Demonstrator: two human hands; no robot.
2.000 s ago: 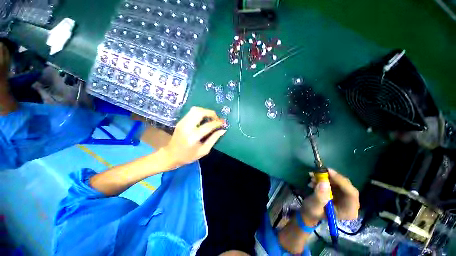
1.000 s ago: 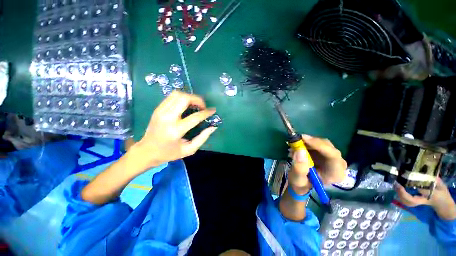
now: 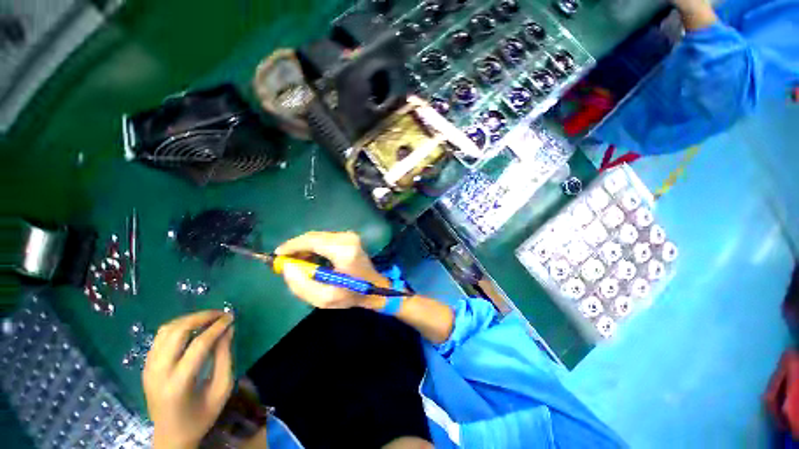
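My right hand (image 3: 328,267) holds the soldering iron (image 3: 307,271) by its yellow and blue handle. The iron's metal tip points left, at the lower edge of the heap of short black wires (image 3: 213,234). My left hand (image 3: 187,373) is at the lower left, palm partly turned up, with a small round board (image 3: 229,309) at its fingertips. Two small round boards (image 3: 192,287) lie between the wire heap and my left hand. More round boards (image 3: 137,344) lie left of my left hand, partly hidden by it.
Red-lead components (image 3: 107,274) and tweezers (image 3: 133,252) lie at left, beside the solder spool (image 3: 41,249). A blister tray (image 3: 61,373) is at lower left. The fan (image 3: 206,136) stands behind. A fixture (image 3: 401,153), a tray of discs (image 3: 491,66) and a white-ringed tray (image 3: 604,250) are right. Another person's blue sleeve (image 3: 683,96) shows.
The view has swung to the right, bringing the right-hand trays and fixture into sight. My left hand still has the board at its fingertips. The iron tip stays at the wire heap.
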